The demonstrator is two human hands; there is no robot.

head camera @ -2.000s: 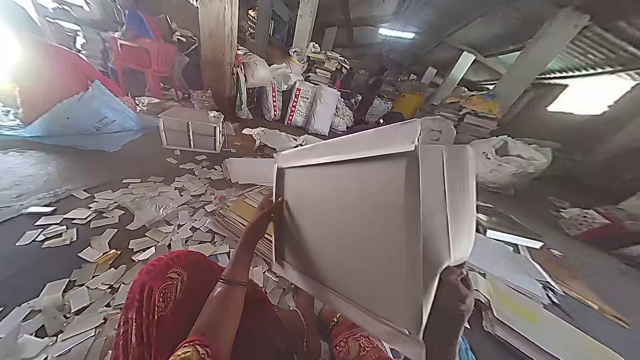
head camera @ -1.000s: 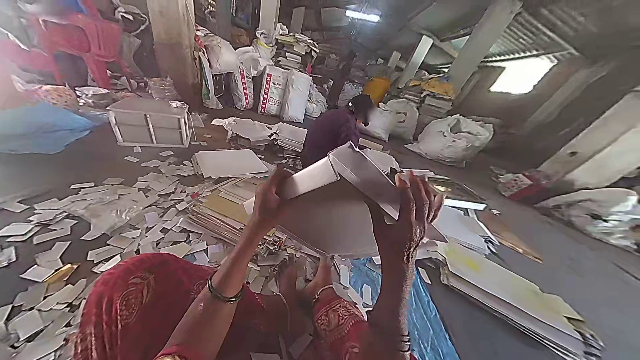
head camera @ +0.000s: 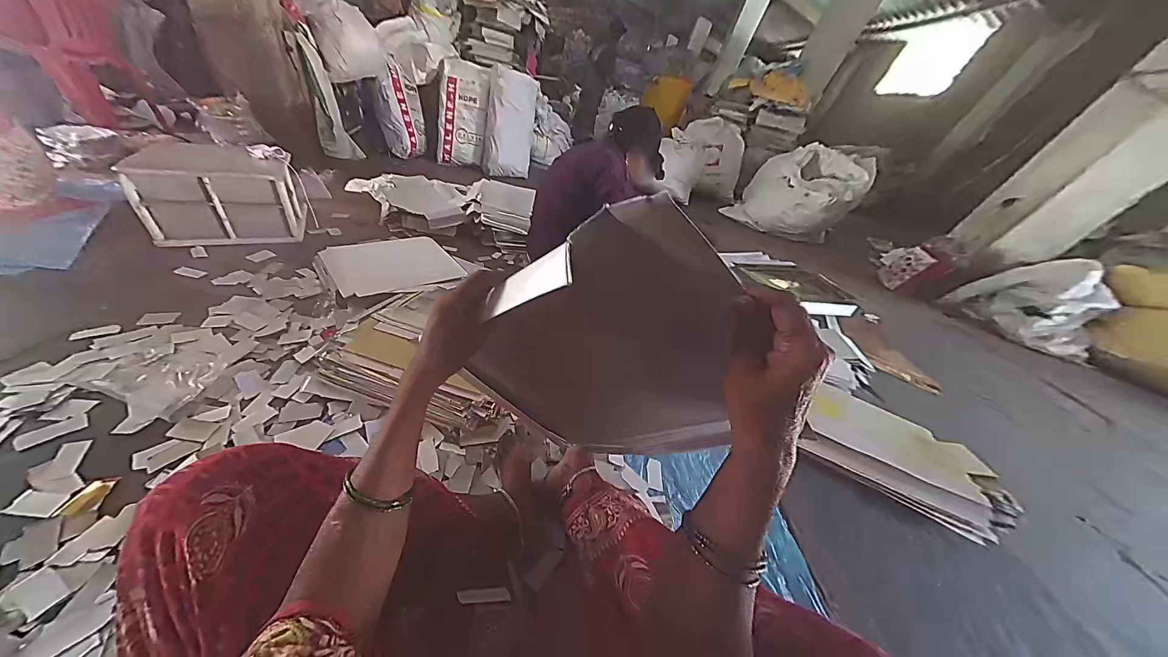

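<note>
Both my hands hold up a dark-faced paperboard sheet (head camera: 620,338) with creased, folded edges in front of me. My left hand (head camera: 461,324) grips its left side, beside a narrow pale flap (head camera: 534,280). At the right edge my right hand (head camera: 776,351) has its fingers curled around the board; some fingertips are hidden. Below and left of the sheet lies a stack of flat boards (head camera: 401,356). Another board stack (head camera: 903,456) rests on the floor to the right.
Scattered paper offcuts (head camera: 246,383) cover the floor at left. A pale crate-like box (head camera: 214,196) stands behind them. A person in purple (head camera: 579,187) bends just beyond the sheet. White sacks (head camera: 803,192) stand farther back. A blue plastic sheet (head camera: 785,557) lies under my right arm.
Two seconds ago the board's pale, tray-like face was toward me; now its dark face shows. My right hand has moved up from the lower corner to the right edge. The view has shifted.
</note>
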